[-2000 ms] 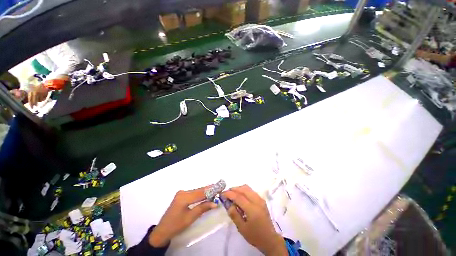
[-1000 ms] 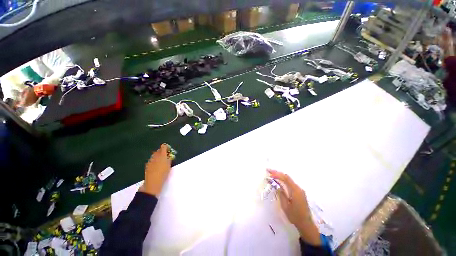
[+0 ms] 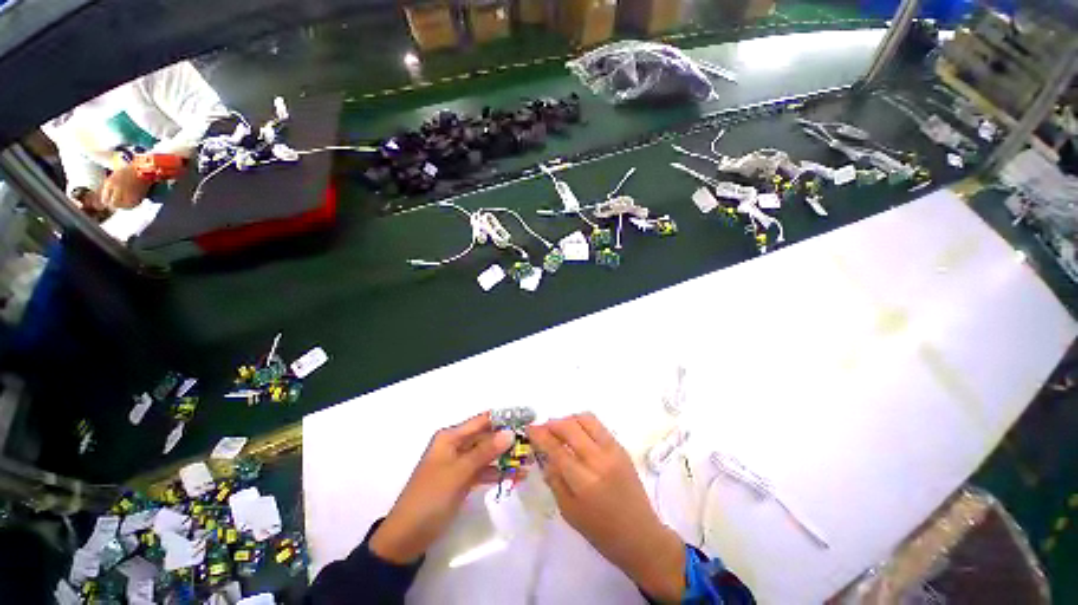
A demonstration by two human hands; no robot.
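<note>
My left hand (image 3: 440, 487) holds a green circuit board (image 3: 515, 450) with yellow parts and a grey-silver part (image 3: 513, 417) at its top, over the white sheet (image 3: 768, 355). A white tab (image 3: 502, 513) hangs below the board. My right hand (image 3: 597, 490) is close against the board's right side, its fingers bent together; what its fingertips grip is too small to tell. White leads (image 3: 768, 490) lie on the sheet to the right of my hands.
Circuit boards with white tabs are piled at the lower left (image 3: 177, 544). Wired assemblies (image 3: 491, 231) lie along the green belt (image 3: 390, 337) behind the sheet. A plastic-lined carton (image 3: 963, 555) is at the lower right. A person's hands (image 3: 124, 183) are by the black-topped red block (image 3: 266, 225).
My left hand has come back from the belt's edge with a circuit board. My right hand has moved left from the leads to meet it. The view has shifted slightly.
</note>
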